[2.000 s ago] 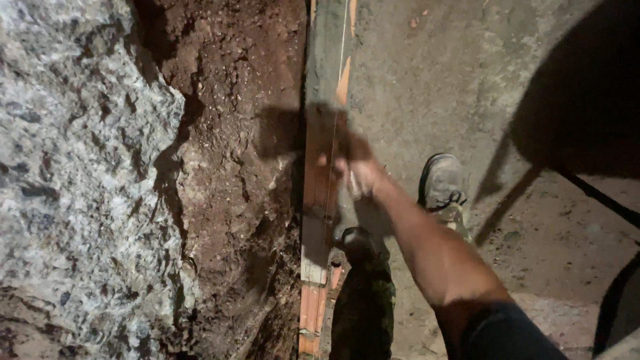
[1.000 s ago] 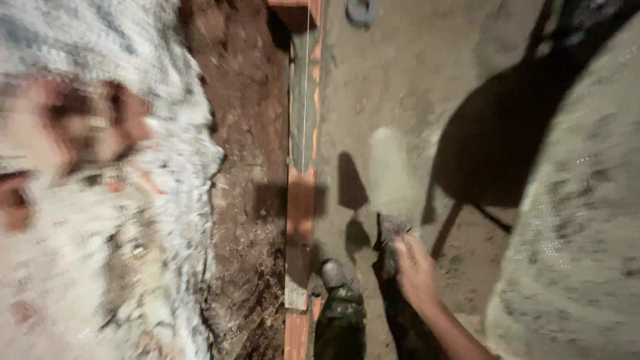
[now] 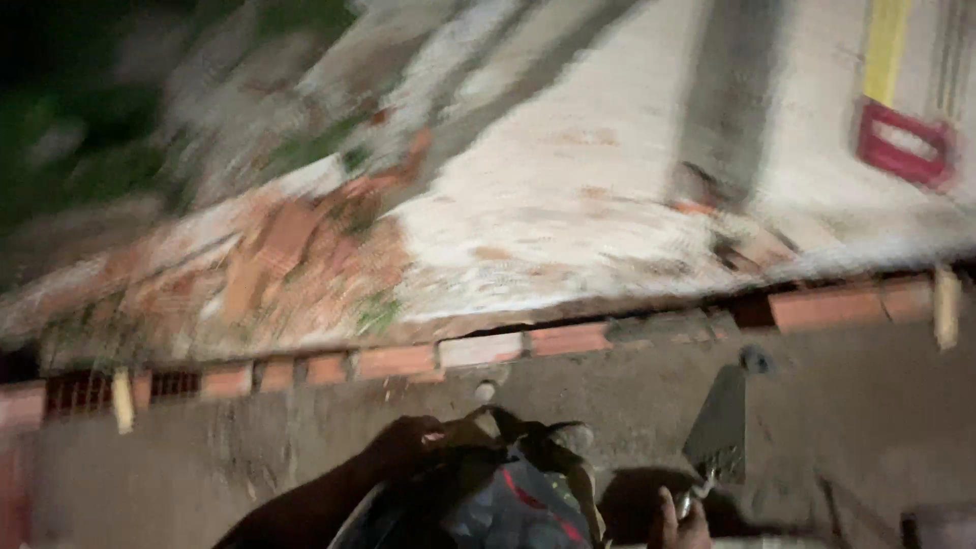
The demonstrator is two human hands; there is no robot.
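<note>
Low at the right of centre, my right hand (image 3: 679, 520) grips the handle of a pointing-up brick trowel (image 3: 720, 431), whose flat metal blade hangs over the grey floor. My left hand (image 3: 412, 436) is in shadow beside my knee, left of the dark shirt; its fingers are blurred, and I cannot tell whether it holds anything. Ahead of both hands runs a low course of red bricks (image 3: 396, 361), with grey mortar (image 3: 671, 328) on its right part. A small round pale thing (image 3: 485, 390) lies near the bricks.
Beyond the course lie broken bricks (image 3: 282, 236) and a pale mound (image 3: 534, 221). A red-handled tool with a yellow part (image 3: 906, 145) is at upper right. Wooden stakes (image 3: 122, 400) stand at the course, one (image 3: 946, 309) at right.
The view has swung widely, so the brick course now runs across it rather than up and down. The trowel is held at the lower right, and the broken bricks beyond the course have come into view.
</note>
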